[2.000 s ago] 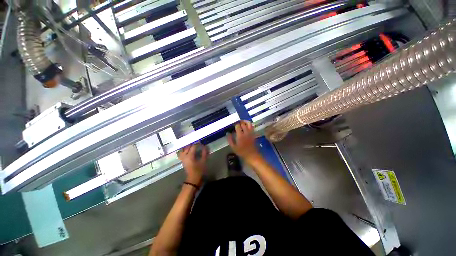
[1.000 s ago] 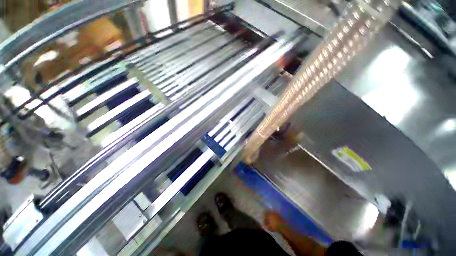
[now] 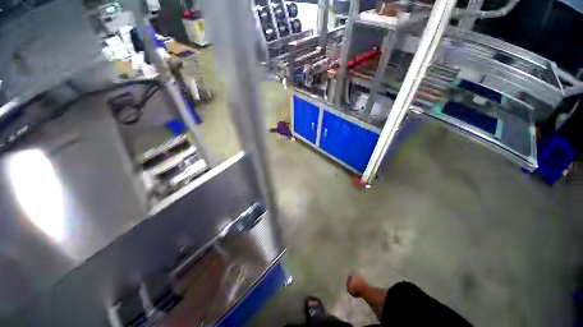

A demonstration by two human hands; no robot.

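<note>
My right hand point(image 3: 357, 285) shows small and blurred near the bottom, over the grey floor. Nothing is seen in it, and its finger pose cannot be told. My left hand is out of view. Nearest in front at the lower left is a grey machine body point(image 3: 102, 281) with an upright silver post point(image 3: 240, 96) and a blue panel point(image 3: 252, 297) along its lower edge.
A machine with blue cabinet doors point(image 3: 348, 139) stands ahead, behind grey floor point(image 3: 409, 236). A slanting silver post point(image 3: 409, 89) reaches down at its corner. Dark blue panels point(image 3: 470, 117) lie on a framed bed at the right. A blue bin point(image 3: 555, 156) stands beside it.
The view has swung away from the machine bed to the floor and another machine. Both hands were at the bed's edge two seconds ago; now only my right hand shows, away from it.
</note>
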